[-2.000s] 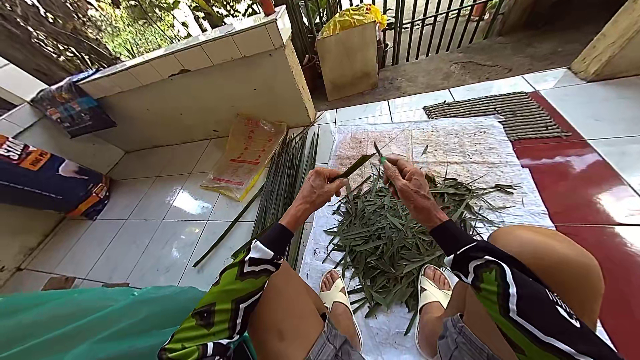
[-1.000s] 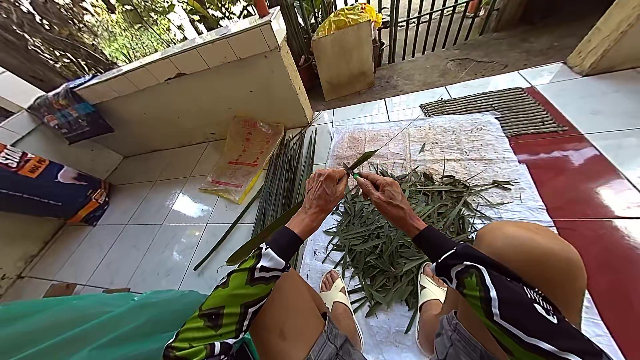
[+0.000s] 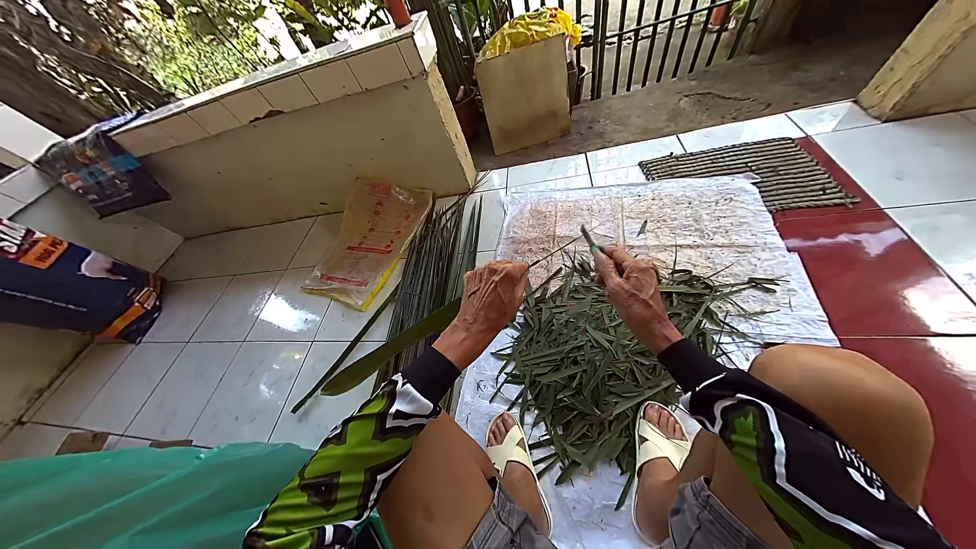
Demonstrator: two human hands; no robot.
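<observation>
My left hand (image 3: 492,301) is closed around a long green palm leaflet (image 3: 385,358), whose broad part trails down to the left while a thin rib points up to the right. My right hand (image 3: 631,293) grips a small knife (image 3: 591,242) with a greenish handle, its blade pointing up and left. The hands are apart, above a heap of cut green leaf pieces (image 3: 587,374) on a white sack sheet (image 3: 648,221). Left of the sheet lies a bundle of long, thin leaf strips or ribs (image 3: 431,282).
A yellowish plastic sack (image 3: 370,244) lies on the tiles beside the bundle. A ribbed mat (image 3: 751,174) is beyond the sheet. Green plastic (image 3: 152,496) is at lower left, with a dark printed sack (image 3: 69,282) above it. My sandalled feet flank the heap.
My hands were close together at the leaflet one second ago and are now apart. The leaflet's broad tip that stuck up beyond the hands no longer shows there; a thin rib does.
</observation>
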